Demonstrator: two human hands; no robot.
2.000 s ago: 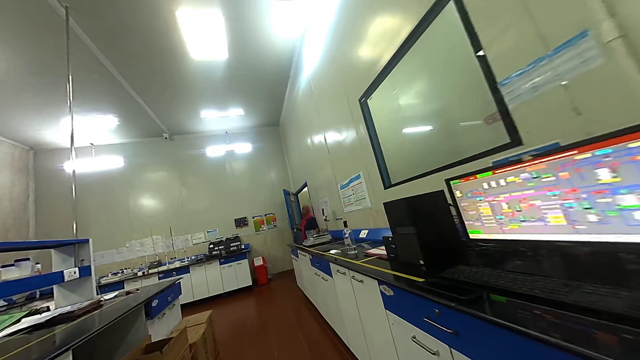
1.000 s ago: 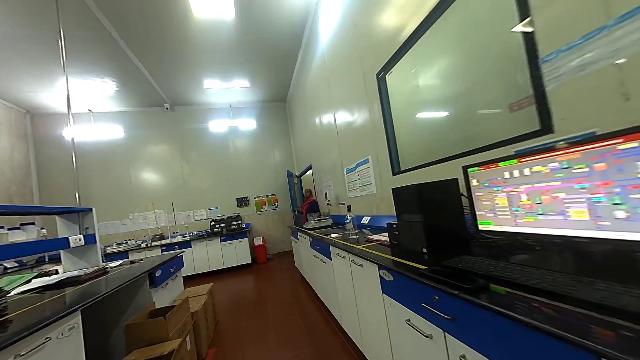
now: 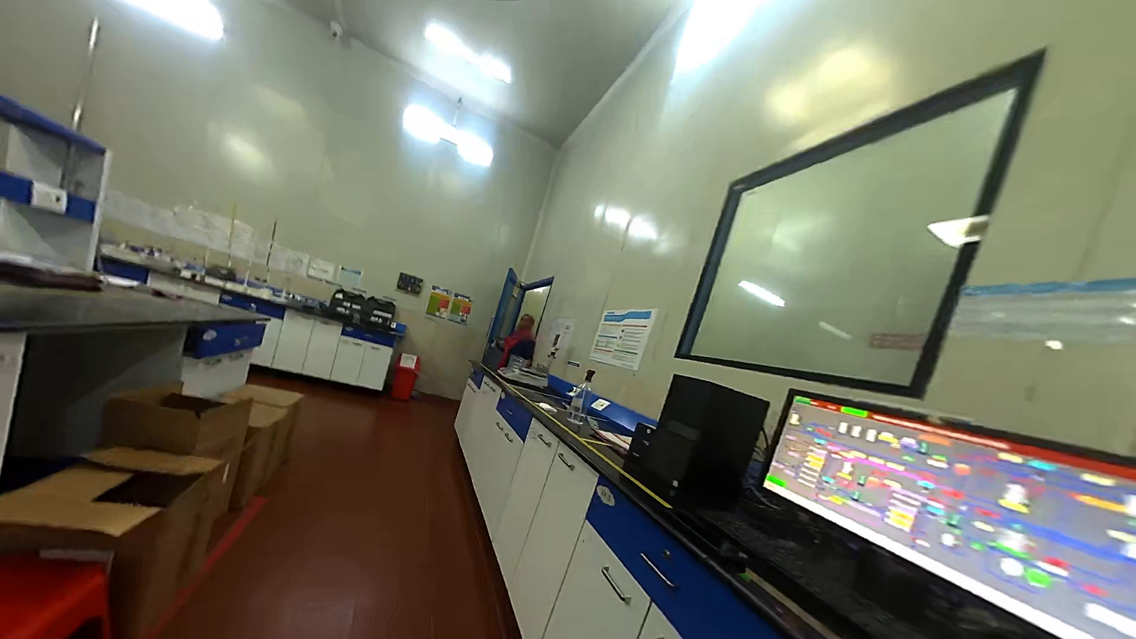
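Neither my left hand nor my right hand shows in the head view. At the right, a lit monitor (image 3: 950, 515) with a colourful diagram stands on the black countertop (image 3: 799, 550). Left of it is a black computer tower (image 3: 713, 439). Farther along the same counter stands a clear bottle with a dark top (image 3: 579, 397). White cabinets with blue drawers (image 3: 635, 550) run beneath the counter.
Open cardboard boxes (image 3: 177, 426) line the left side of the red floor (image 3: 355, 515), by a red stool (image 3: 53, 595). A bench (image 3: 124, 306) stands above them. At the far doorway is a person (image 3: 519, 342); a red bin (image 3: 406, 376) stands against the back wall.
The view has tilted and shifted, bringing more of the boxes and the red stool into sight. The person at the doorway remains there.
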